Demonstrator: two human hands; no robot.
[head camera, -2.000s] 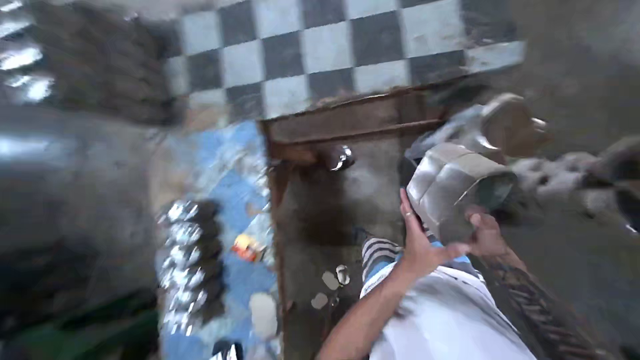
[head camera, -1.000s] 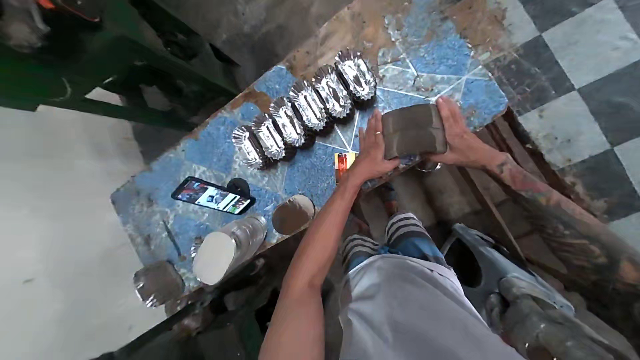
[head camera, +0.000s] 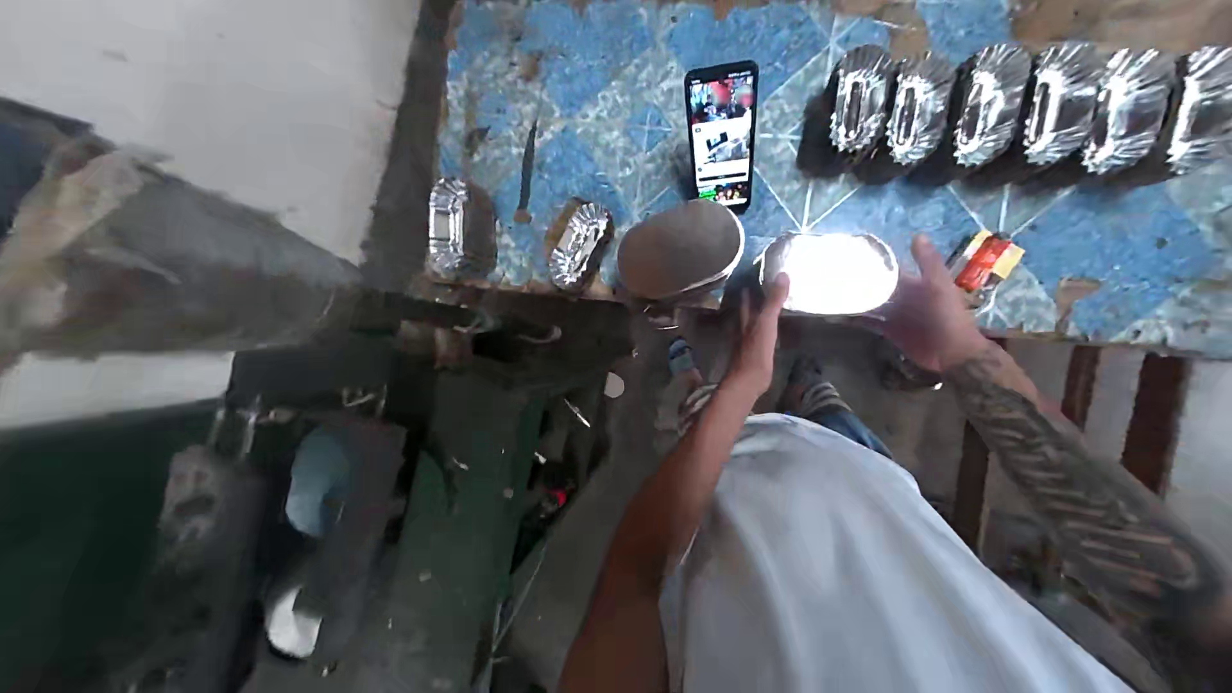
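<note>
My left hand (head camera: 762, 332) and my right hand (head camera: 926, 313) are on either side of a bright, oval-topped object (head camera: 835, 273) at the near edge of the table; glare hides its surface detail. Left of it stands another oval piece with a flat brownish top (head camera: 680, 250). Farther left lie a small foil-covered piece (head camera: 580, 244) and another foil piece (head camera: 449, 229). A row of several crimped foil-wrapped pieces (head camera: 991, 106) runs along the upper right. A small red and yellow packet (head camera: 988, 262) lies just right of my right hand.
A phone (head camera: 722, 135) with its screen lit lies on the blue-tiled table (head camera: 616, 58). A thin dark strip (head camera: 526, 171) lies left of it. Dark green machinery or a bench (head camera: 452, 520) stands at the lower left. Small scraps lie on the floor near my feet.
A second ago my hands held a dark, curved block beside the packet; now they are around the bright oval-topped object, left of the packet. The view has turned strongly.
</note>
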